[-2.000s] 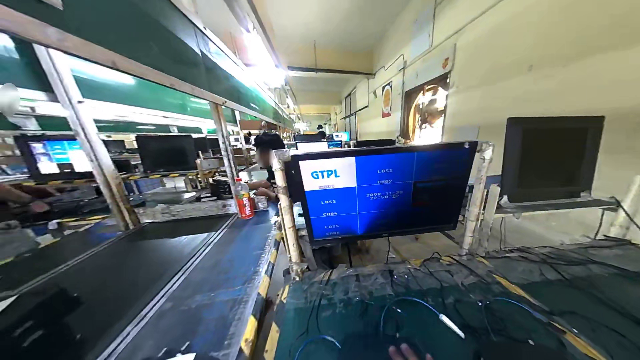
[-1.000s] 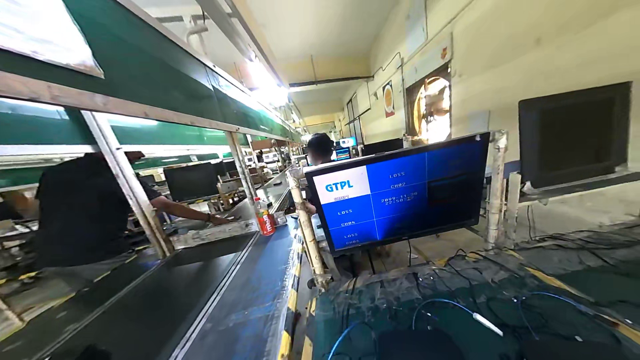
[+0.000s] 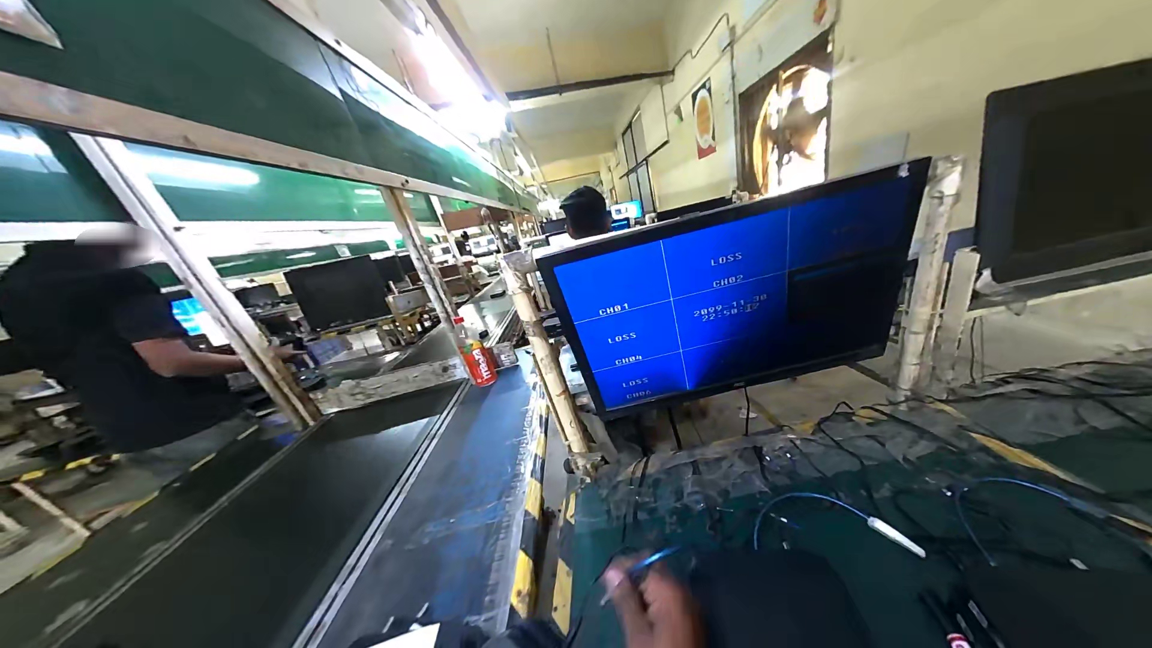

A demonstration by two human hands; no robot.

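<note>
My right hand [image 3: 652, 607] is at the bottom edge, its fingers closed around a short stretch of blue cable [image 3: 655, 560]. Just right of it, a dark, flat box [image 3: 765, 594] lies on the green work surface; its details are hard to make out. My left hand is out of view. Another blue cable [image 3: 810, 495] curves over the surface and ends in a white connector [image 3: 897, 537]. Beyond, a tilted flat-screen monitor [image 3: 684, 315] shows a blue grid of channel panes with writing.
To the left runs a dark conveyor belt [image 3: 297, 504] beside a yellow-and-black striped edge [image 3: 525, 576]. A red-labelled bottle [image 3: 480, 360] stands near its far part. A worker in dark clothes [image 3: 99, 351] is beyond the frame posts. Black cables [image 3: 837, 441] cross the surface; a dark monitor [image 3: 1066, 180] stands right.
My right hand has come further into view with the blue cable. The logo pane on the monitor has turned plain blue. The worker at left has moved relative to the posts.
</note>
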